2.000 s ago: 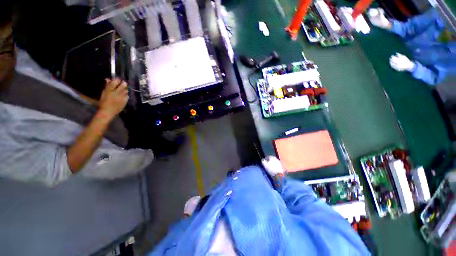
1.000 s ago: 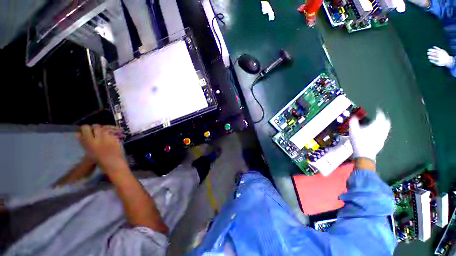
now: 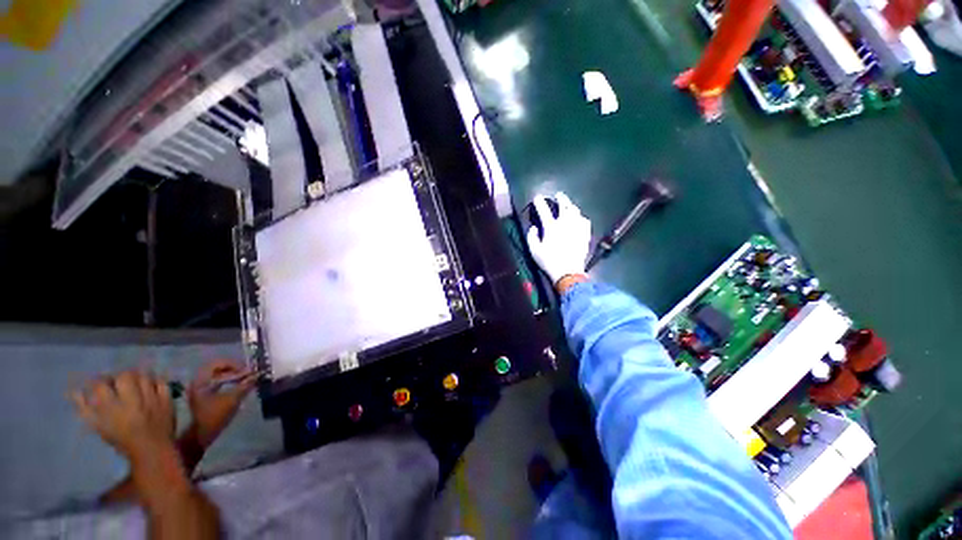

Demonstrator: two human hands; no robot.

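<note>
My right hand (image 3: 559,237), in a white glove, lies over a small dark computer mouse (image 3: 540,214) on the green bench, beside the black fixture. The glove covers most of the mouse. My left hand is out of the picture. A green power supply board (image 3: 709,316) with long silver-white heat sinks lies tilted to the right of my blue sleeve, partly over a red-orange pad (image 3: 841,515). The sleeve hides part of the board's left side.
The test fixture's white bed (image 3: 348,280) is at left, with coloured buttons (image 3: 401,397) on its front edge. Another person's bare hands (image 3: 132,413) are at its lower left corner with a thin object. A black handled scanner (image 3: 631,219), red post (image 3: 728,53) and another board (image 3: 783,65) are at right.
My right hand has left the board and moved left onto the mouse. Since the earliest frame, the board has been turned and shifted towards the pad. The other person's hands have moved at the fixture's corner.
</note>
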